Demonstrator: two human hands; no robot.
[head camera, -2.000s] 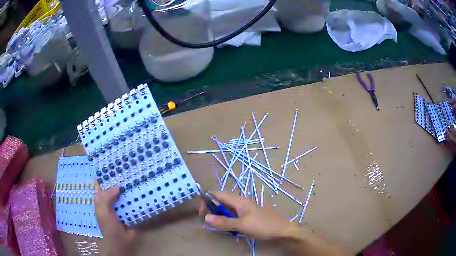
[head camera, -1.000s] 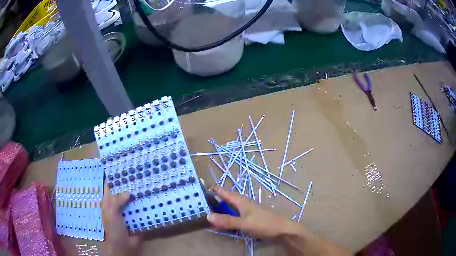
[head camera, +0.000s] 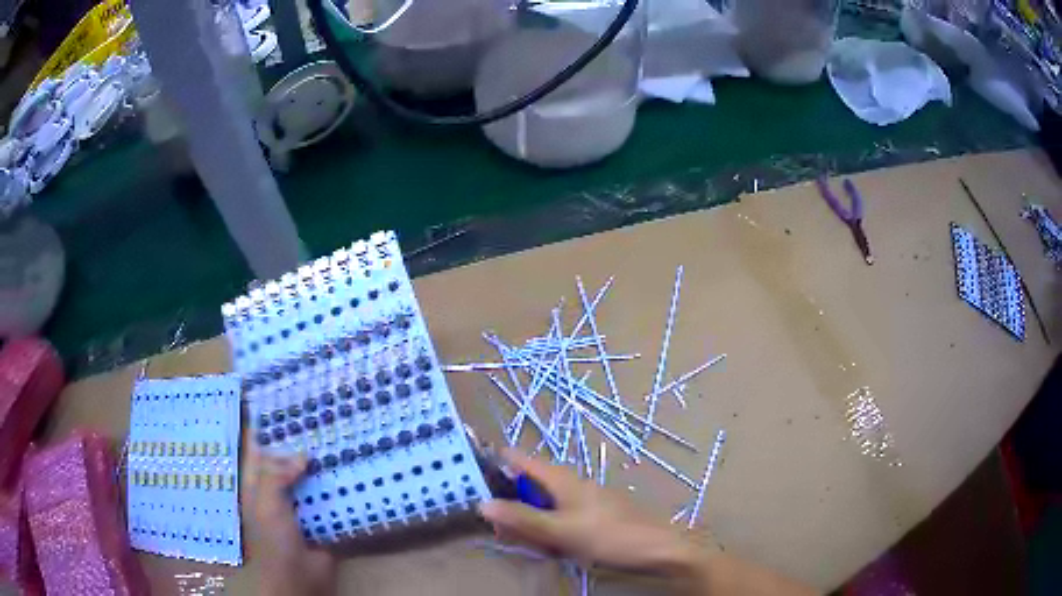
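Observation:
A white-blue PCB panel (head camera: 355, 390) with rows of dark round components and a toothed top edge is held tilted above the bench. My left hand (head camera: 285, 512) grips its lower left edge, thumb on the front face. My right hand (head camera: 582, 518) is shut on blue-handled cutters (head camera: 530, 490) at the panel's lower right corner; the jaws are partly hidden, so I cannot tell if they touch it. A criss-cross pile of thin pale edge strips (head camera: 582, 384) lies right of the panel. Another panel (head camera: 184, 512) with yellowish component rows lies flat at the left.
Pink bubble-wrapped bundles (head camera: 79, 512) lie far left. Purple-handled pliers (head camera: 852, 221) and a small panel (head camera: 988, 283) lie at right, near pale bits (head camera: 865, 421). A grey post (head camera: 227, 151) and black cable (head camera: 466, 119) stand before the green belt (head camera: 384, 186) with white round parts.
The held panel has moved right and sits more upright than two seconds ago. My right hand stays at its lower right corner. Items on the belt have shifted right. The other person's hand at far right is gone.

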